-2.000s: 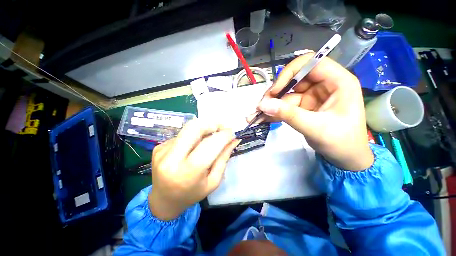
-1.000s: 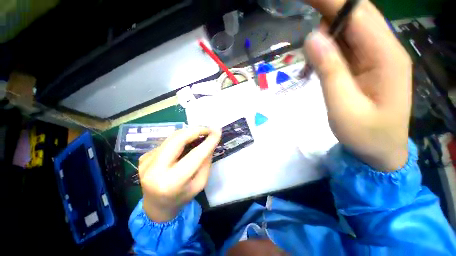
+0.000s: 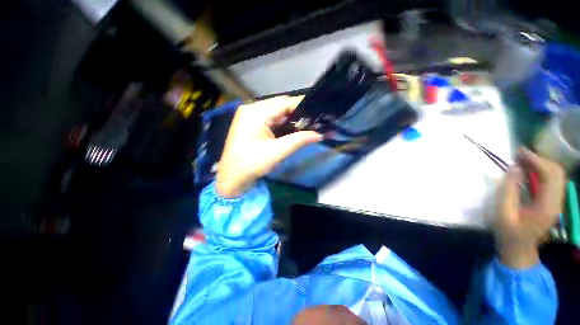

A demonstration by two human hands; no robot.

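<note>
My left hand (image 3: 254, 145) grips the near left edge of a tablet assembly (image 3: 356, 120), a black slab held tilted above the bench. Its upper part is black and its lower part shows blurred grey-blue areas. Thin dark tweezers (image 3: 486, 152) lie on the right part of the white mat (image 3: 407, 190), tips pointing up and left. My right hand (image 3: 531, 206) is at the mat's right edge by the tweezers' rear end. A red tool handle (image 3: 533, 182) shows between its fingers; blur hides whether the hand grips it.
Behind the mat are a red pen (image 3: 383, 60), a small red piece (image 3: 431, 94) and blue triangles (image 3: 456, 95). Another blue triangle (image 3: 411, 134) is beside the tablet. At right are a white cup (image 3: 568, 134), a blue bin (image 3: 563, 76) and a green-handled tool (image 3: 573, 206).
The view has swung left. My left hand has lifted and tilted the tablet off the mat. My right hand has moved down to the mat's right side, and the tweezers now lie on the mat.
</note>
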